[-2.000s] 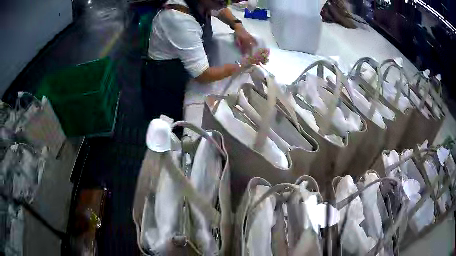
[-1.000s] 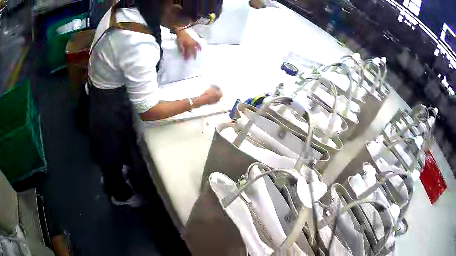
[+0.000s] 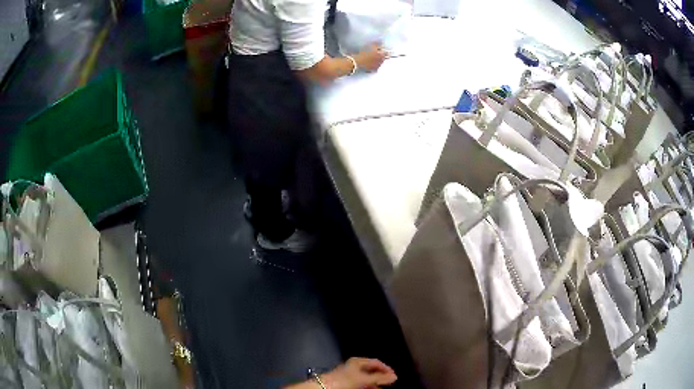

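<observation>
My left hand (image 3: 361, 374) shows at the bottom edge, partly cut off, with a bracelet at the wrist. Its fingers are loosely curled to the right and nothing is seen in it. It is left of the nearest tote bag (image 3: 435, 292), apart from it. This grey-beige bag stands upright on the table's near end, with white filling and a white piece on its looped handle. More such totes (image 3: 455, 156) stand in rows behind and to the right. My right hand is out of the picture.
A co-worker (image 3: 266, 99) in a white top and dark apron stands at the white table (image 3: 380, 175), a hand on white material. Green crate (image 3: 91, 163) at left, packed bag trolley (image 3: 129, 273) below it, carton (image 3: 207, 49) behind. Small blue item (image 3: 464, 101) beside the totes.
The view has swung; the table's near corner and more floor show. My left hand has come into view at the bottom. The co-worker, bent over the table before, now shows only below the shoulders.
</observation>
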